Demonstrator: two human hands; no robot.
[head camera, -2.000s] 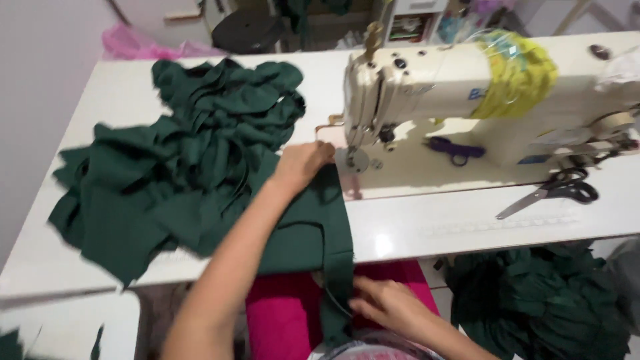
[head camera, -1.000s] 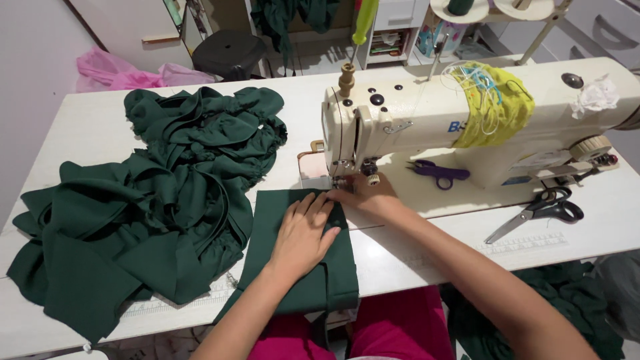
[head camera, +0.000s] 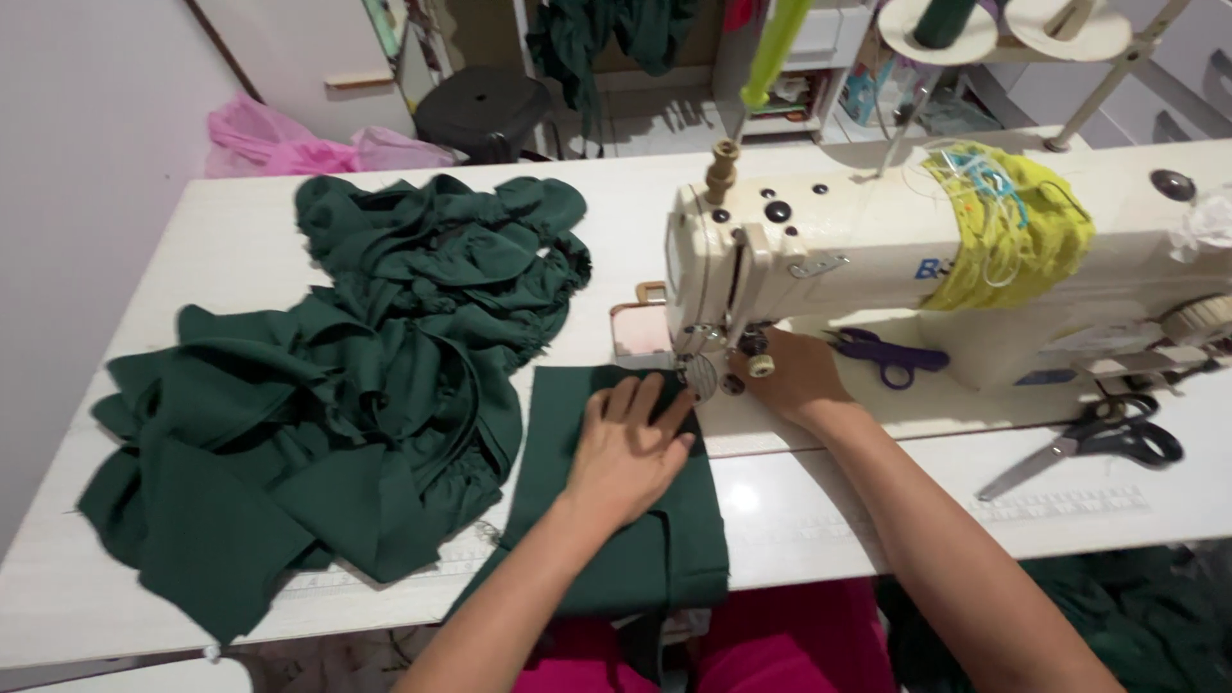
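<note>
A flat dark green fabric piece lies at the table's front, its top right corner by the needle area of the white sewing machine. My left hand rests palm down on this fabric, fingers slightly apart, the fingertips close to the presser foot. My right hand is behind the machine's needle end, at its right side; its fingers are partly hidden by the machine head, so whether they hold anything cannot be seen. A large heap of gathered dark green fabric lies left of the flat piece.
Purple thread snips lie on the machine bed under the arm. Black-handled scissors rest at the right over a clear ruler. Yellow-green cloth with loose threads drapes the machine arm. A black stool stands beyond the table.
My right hand, earlier low at the table's front edge by a hanging strip, is now up at the needle area. My left hand now lies flatter on the fabric. The view has shifted.
</note>
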